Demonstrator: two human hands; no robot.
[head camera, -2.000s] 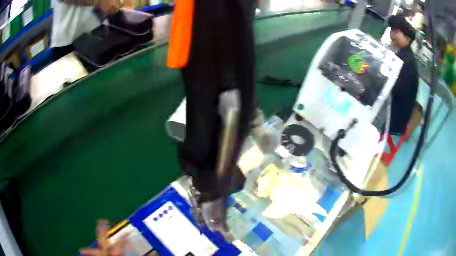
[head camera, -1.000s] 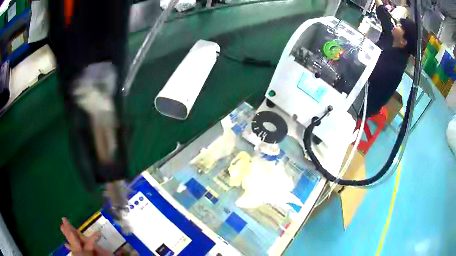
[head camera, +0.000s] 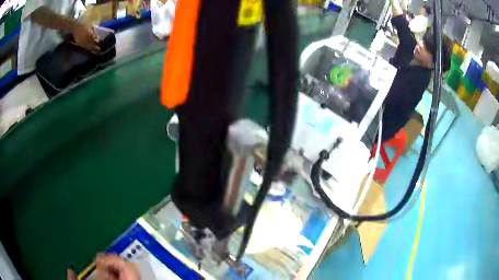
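Note:
The auto-feed screwdriver (head camera: 205, 120), black with an orange part, hangs large and blurred across the middle of the view. Its silvery nozzle (head camera: 205, 246) points down over the bench. My left hand (head camera: 115, 268) is at the bottom left, bare and cut off by the lower edge. Its fingers look bent, and whether it holds anything is unclear. My right hand cannot be made out. The printed work mat (head camera: 134, 251) lies beside my left hand. A white housing (head camera: 173, 129) is almost wholly hidden behind the tool.
The green conveyor (head camera: 82, 164) curves across the left and back. The white screw feeder (head camera: 334, 104) stands right, with a black hose (head camera: 377, 217) looping below. Whitish scraps (head camera: 273, 229) lie on the bench. A person's hand (head camera: 85, 37) is on a black item; another person (head camera: 407, 82) is behind the feeder.
The view has shifted. Since one second ago the screwdriver has moved from left to centre in the picture and now covers most of the white housing. My left hand's fingers look more bent.

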